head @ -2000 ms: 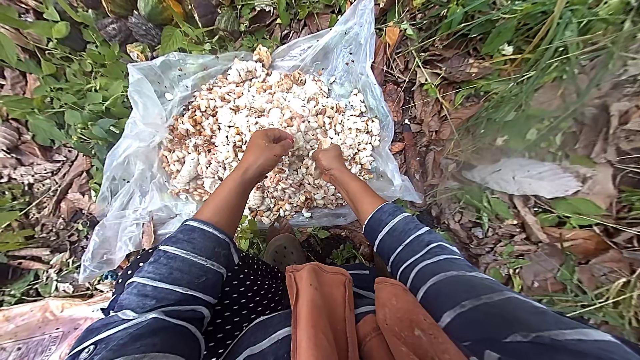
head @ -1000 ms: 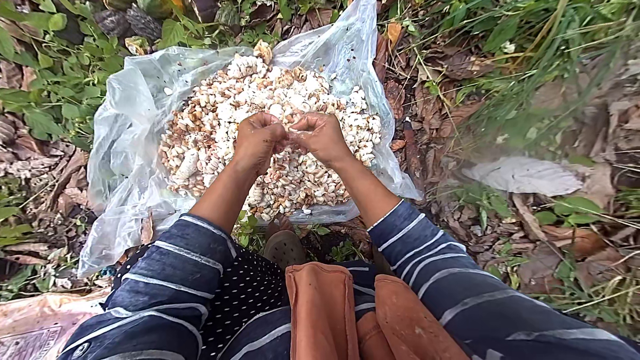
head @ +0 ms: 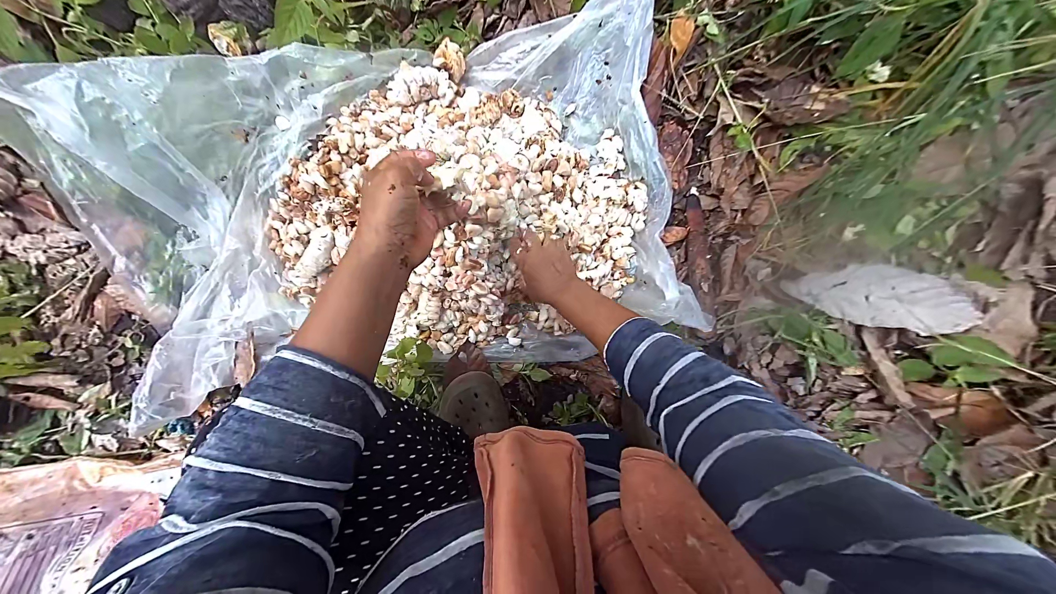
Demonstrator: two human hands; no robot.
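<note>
A heap of whitish-brown, wet-looking cacao beans [head: 495, 173] lies on a clear plastic sheet [head: 198, 124] spread on the ground. Above the left part of the heap is my left hand [head: 404, 206], its fingers parted and curved, with no held thing visible. My right hand [head: 542, 264] reaches down into the beans near the heap's lower middle; its fingertips are partly hidden, so whether it grips any beans is unclear. A clump of beans [head: 313, 254] lies left of my left wrist, and another clump [head: 419, 85] rests at the heap's top.
Dry leaves [head: 726, 239] and green grass [head: 932, 107] cover the ground at the right, with a large pale leaf [head: 887, 299] among them. A printed sack [head: 74, 520] lies at the lower left. A clog-style shoe [head: 474, 404] stands just below the sheet.
My hands were together over the beans one second ago; now they are apart, the right one lower in the heap. The sheet's left side has spread farther left.
</note>
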